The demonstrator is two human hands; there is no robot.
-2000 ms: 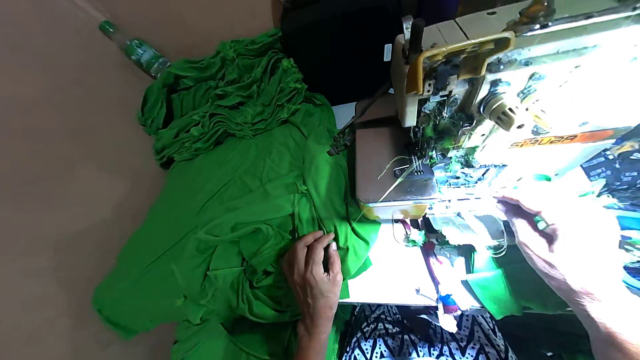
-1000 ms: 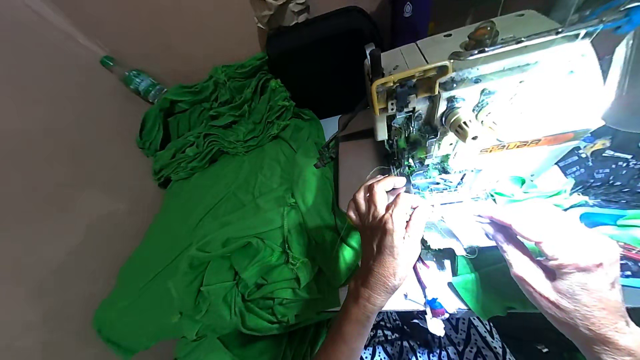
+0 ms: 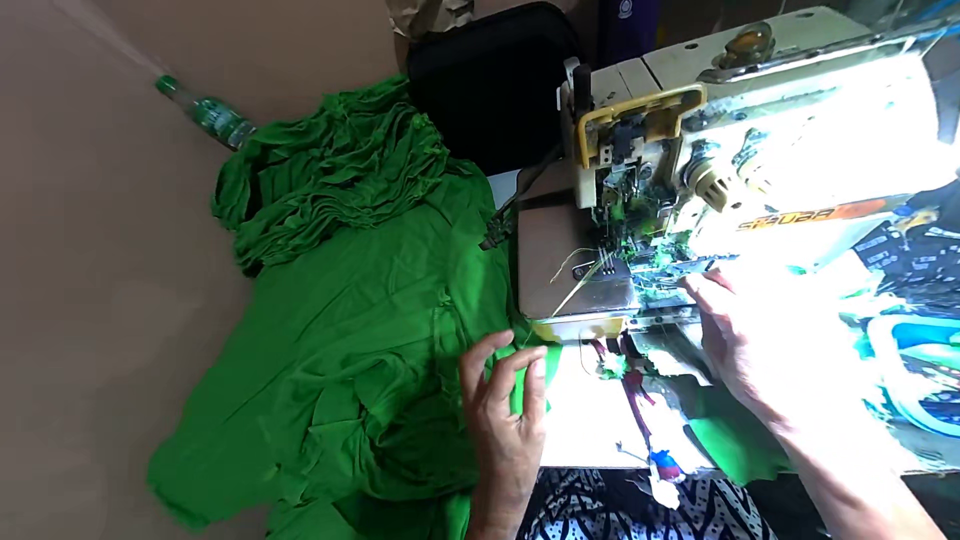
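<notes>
An industrial overlock sewing machine [image 3: 750,150] stands at the right under a bright lamp, with lint and thread ends around its needle area. My left hand [image 3: 506,405], fingers spread and slightly curled, is over the right edge of a large spread of green fabric [image 3: 337,337], in front of the machine's brown cloth plate [image 3: 562,262]. My right hand [image 3: 724,330] has its fingertips at the front of the machine, right of the needle area; glare hides whether they grip anything. Below its wrist a green fabric piece [image 3: 735,446] hangs at the table edge.
A gathered heap of green fabric [image 3: 337,165] lies at upper left, beside a green-capped plastic bottle [image 3: 206,112]. Behind are a black case [image 3: 491,82] and crumpled brown paper [image 3: 427,15]. A blue-and-white container [image 3: 892,375] is at the right; patterned cloth [image 3: 645,506] shows below the table edge.
My left hand went from the green fabric to the machine's needle area, then back left over the fabric's edge, with its fingers apart. My right hand stays by the machine's front.
</notes>
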